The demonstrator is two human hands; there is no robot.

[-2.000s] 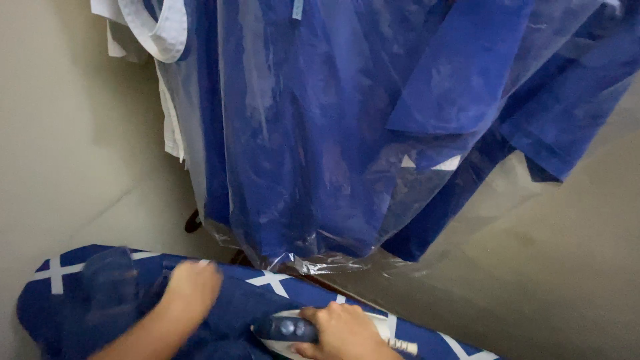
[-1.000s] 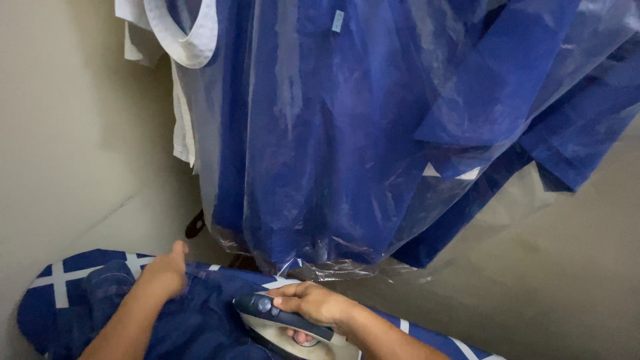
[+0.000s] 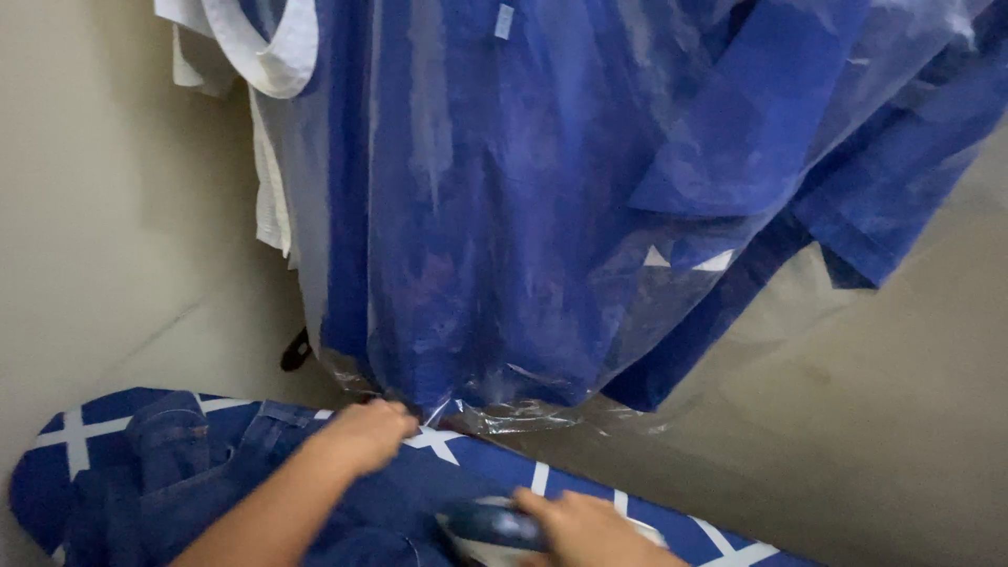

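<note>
Dark blue denim trousers or a similar garment (image 3: 276, 480) lie on an ironing board (image 3: 488, 453) with a blue cover and white crossed lines. My left hand (image 3: 374, 433) is at the board's far edge, over the garment's upper side; its fingers look bent, but blur hides whether they pinch the cloth. With my right hand (image 3: 591, 531) I grip a clothes iron (image 3: 492, 528), dark on top and pale below, at the lower middle of the view. The iron is blurred, its tip towards the left, and its rear is partly hidden by my hand.
Blue garments (image 3: 504, 236) in clear plastic covers hang just behind the board, their lower edge near its far side. White garments (image 3: 268, 59) hang at the upper left. Pale walls (image 3: 94, 236) stand behind, and a small dark object (image 3: 296, 350) shows beside the plastic.
My left hand has moved right along the far side of the board. The right hand still holds the iron, which has shifted to the right since one second ago.
</note>
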